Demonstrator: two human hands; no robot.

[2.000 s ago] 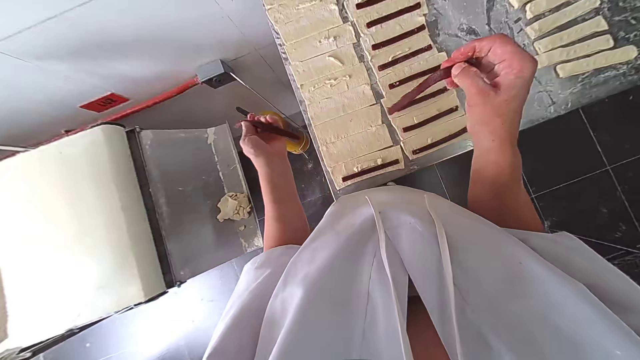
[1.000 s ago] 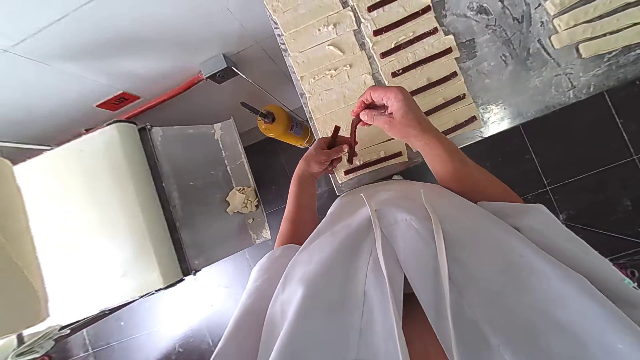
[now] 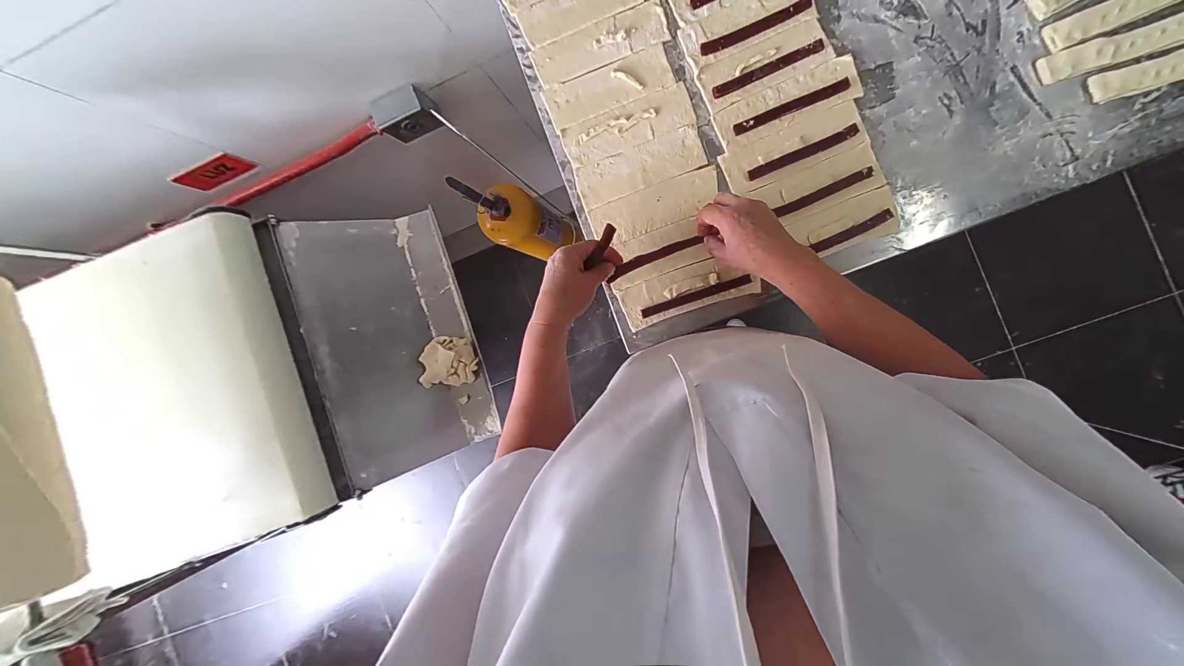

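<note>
Two columns of pale dough rectangles lie on a metal table (image 3: 934,102). Dark red-brown strips cross the right column, and one such strip (image 3: 696,296) rests on the nearest dough piece of the left column. On the piece behind it, another dark strip (image 3: 659,258) lies stretched between my hands. My left hand (image 3: 575,270) is at its left end, with a short dark strip (image 3: 600,247) sticking up from its fingers. My right hand (image 3: 740,231) pinches the right end, its fingertips partly hidden.
A yellow fire extinguisher (image 3: 527,220) stands left of the table. Farther left is a machine with a broad pale belt (image 3: 166,370) and a metal tray (image 3: 370,351) bearing dough scraps (image 3: 449,361). Long dough strips (image 3: 1115,51) lie at the table's upper right.
The dark strip held raised between my hands one second ago now lies across the second-nearest dough piece. My right hand has come down to the dough; two seconds ago it was over the right column.
</note>
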